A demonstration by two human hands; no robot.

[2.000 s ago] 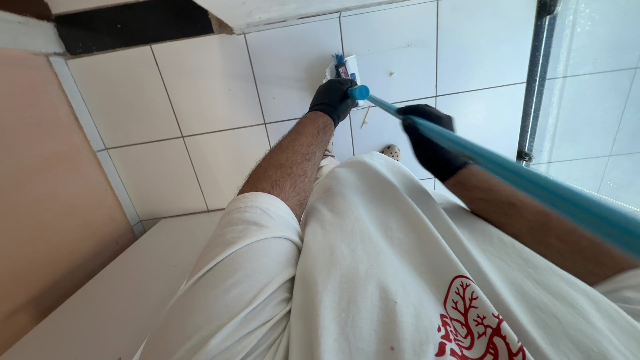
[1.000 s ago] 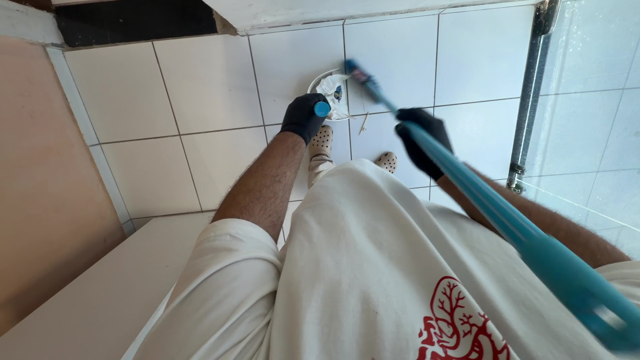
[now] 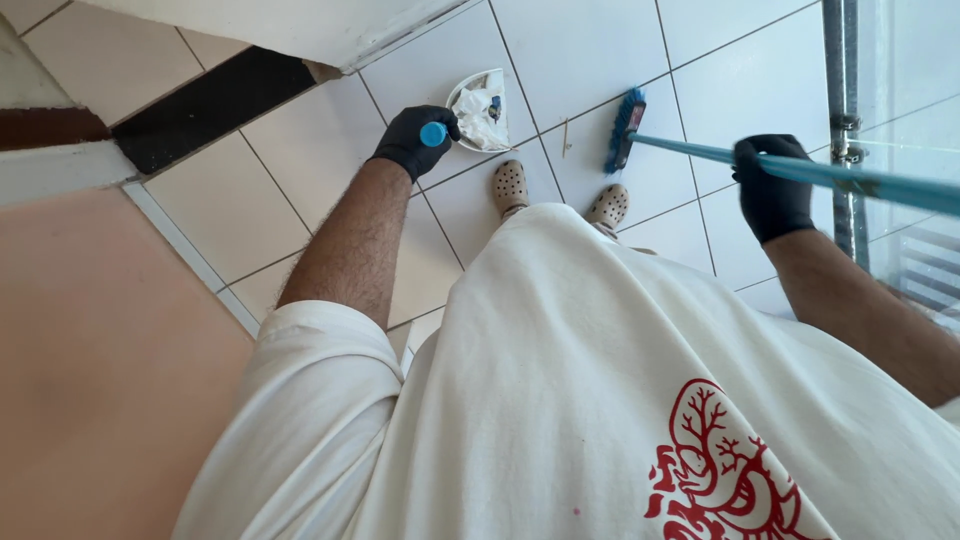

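My left hand (image 3: 417,141), in a black glove, is closed around an upright handle with a blue end cap (image 3: 433,134). Just beyond it a white dustpan (image 3: 504,97) lies on the floor, with crumpled white paper (image 3: 474,112) and a small dark blue scrap in it. The lower part of the handle is hidden. My right hand (image 3: 774,186), also black-gloved, grips the blue pole (image 3: 840,174) of a broom. The broom's blue-bristled head (image 3: 624,129) rests on the tiles right of the dustpan. A thin light stick (image 3: 565,139) lies between them.
Beige clogs (image 3: 510,185) are on my feet on the white tiled floor (image 3: 600,45). A peach wall (image 3: 112,360) stands at left, behind a white skirting strip. A black floor strip (image 3: 217,105) lies at upper left. At right is a glass panel with a metal frame (image 3: 846,135).
The broom head has moved from beside the dustpan to the right, away from it. The right hand has moved right with the pole. The view has turned somewhat.
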